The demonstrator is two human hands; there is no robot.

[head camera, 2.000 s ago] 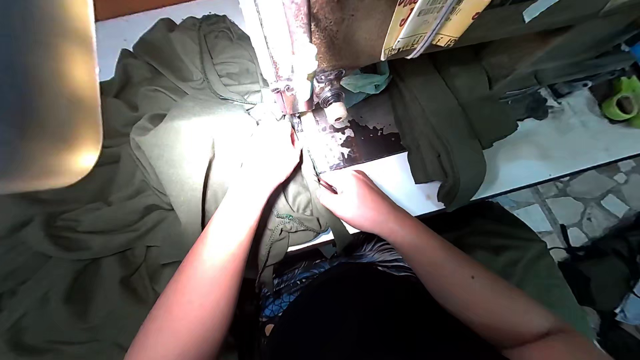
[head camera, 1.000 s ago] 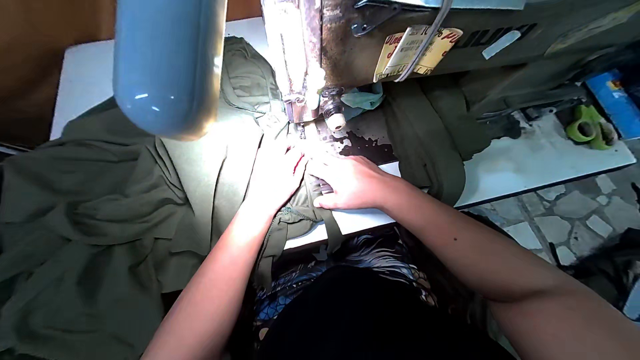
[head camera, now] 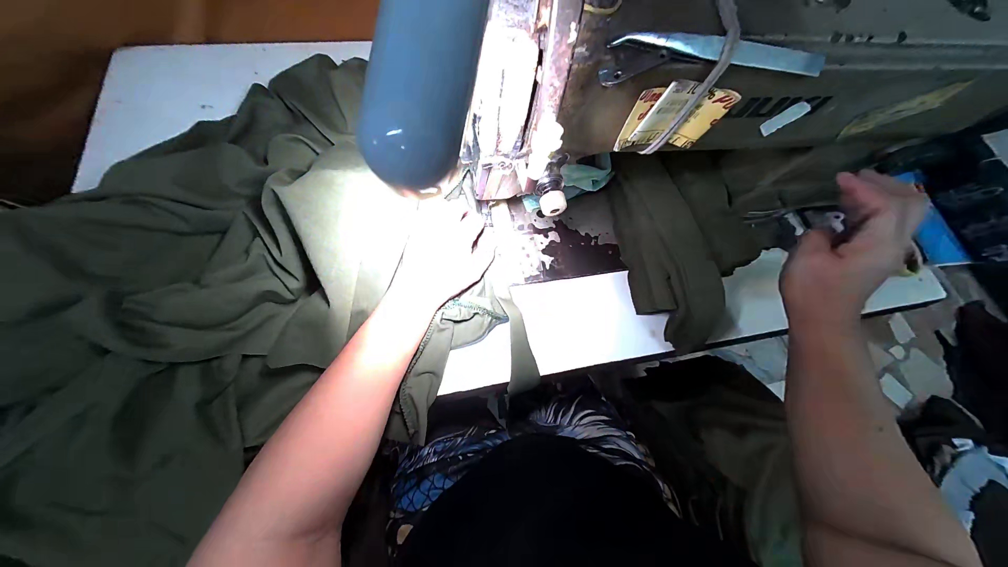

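A Juki sewing machine [head camera: 756, 94] stands across the top of the head view, its needle area brightly lit. Olive green fabric [head camera: 205, 268] lies in heaps to the left and runs up to the needle. Upon the fabric, just left and in front of the needle, rests my left hand [head camera: 449, 252], its fingers curled; glare hides whether they pinch the cloth. My right hand [head camera: 854, 244] is off the cloth, raised at the right beyond a folded olive green fabric piece [head camera: 669, 252]. Its fingers are partly bent, and whether it holds anything is unclear.
A blue-grey lamp shade [head camera: 425, 87] hangs left of the machine head. Metal tweezers [head camera: 724, 53] are tucked under a cord on the machine body. The white table's front edge [head camera: 583, 366] runs below the machine. A blue box [head camera: 937, 228] is partly behind my right hand.
My right hand has left the cloth beside the needle and moved far to the right. My left hand remains near the needle. The lamp shade appears further right as the view shifts.
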